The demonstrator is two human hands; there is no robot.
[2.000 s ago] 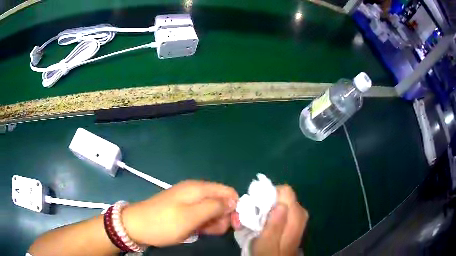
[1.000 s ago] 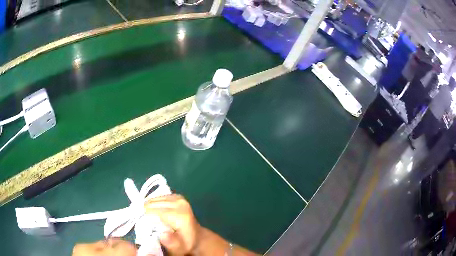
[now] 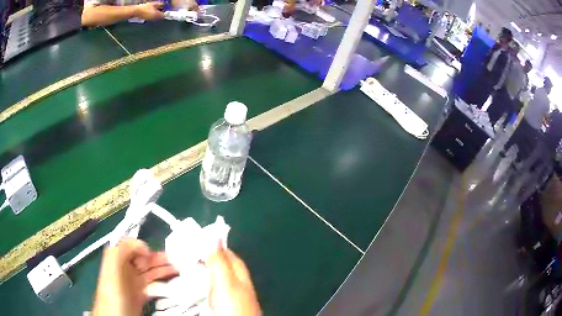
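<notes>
My left hand (image 3: 132, 274) is at the lower centre-left, its fingers curled against a blurred white socket block (image 3: 183, 239). My right hand (image 3: 233, 287) presses a crumpled white cloth (image 3: 215, 234) to the block's right side. Cloth and block merge in glare, so their border is hard to see. A cord runs from the block to a looped white cord bundle (image 3: 143, 188) just above my left hand. Another socket block (image 3: 48, 276) lies on the worktop at left, its cord running toward my left hand.
A clear bottle (image 3: 226, 157) stands upright by the yellowish rail (image 3: 175, 165). Another block (image 3: 20, 184) lies on the green belt at far left. A long power strip (image 3: 394, 108) lies at right, beyond a white post (image 3: 349, 46). Another person's hands (image 3: 148, 11) work at top left.
My hands have gone from the looped cord to a socket block and cloth. The view has shifted, and another person's hands now show at the top.
</notes>
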